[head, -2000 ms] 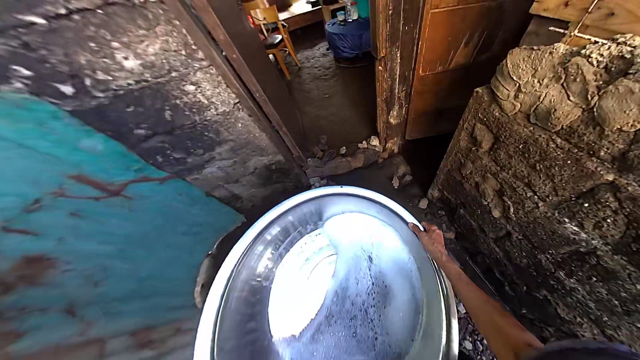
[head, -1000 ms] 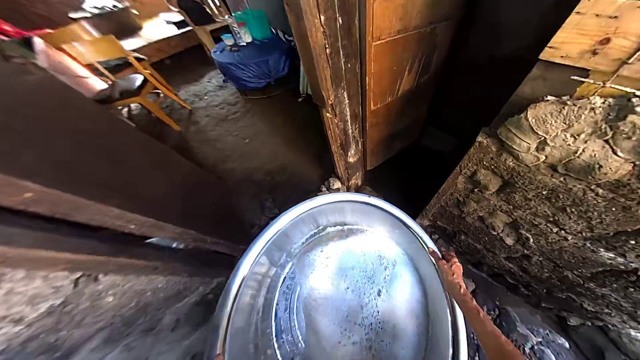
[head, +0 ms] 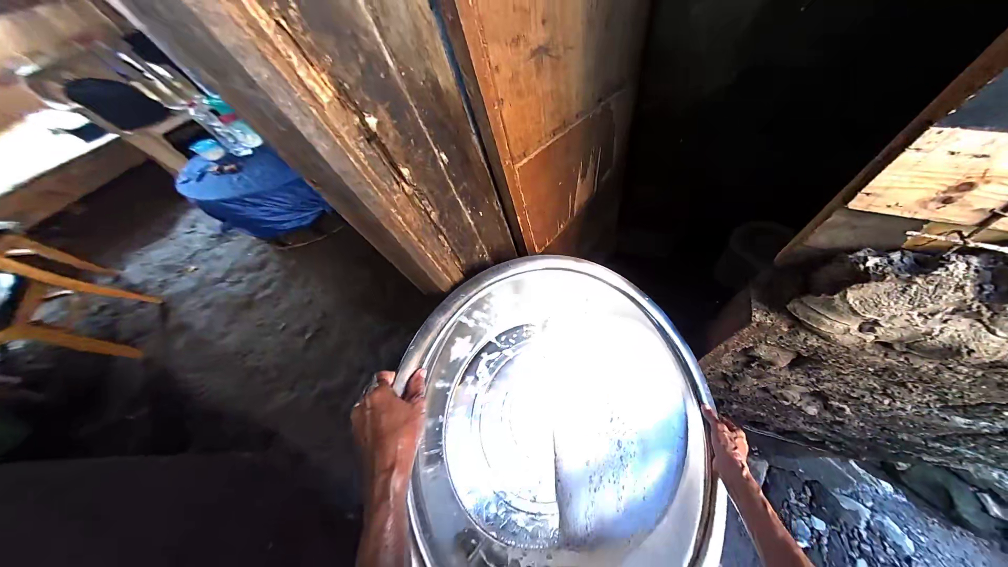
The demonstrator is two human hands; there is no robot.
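A large round metal basin [head: 622,465], shiny and wet with droplets on its inner face, is tilted in front of me. My left hand [head: 388,421] grips its left rim, with the thumb over the edge. On the opposite side, my right hand [head: 726,442] holds the right rim, its fingers mostly behind the metal. The basin's top edge appears close to the foot of a worn wooden door frame [head: 370,134]; whether they touch cannot be told. Glare hides part of the basin's inside, and its lower edge runs out of view.
Left of the frame, a wooden chair [head: 71,342] and a blue-covered round stand [head: 256,189] bearing bottles are on a rough floor [head: 236,315]. A wooden door panel [head: 543,118] rises ahead. A rough earthen wall [head: 866,378] and rubble [head: 850,504] lie at right.
The view has swung right, from a teal wall and doorway to the door frame and dark opening. My left hand now shows fully on the basin's rim; my right hand keeps its hold.
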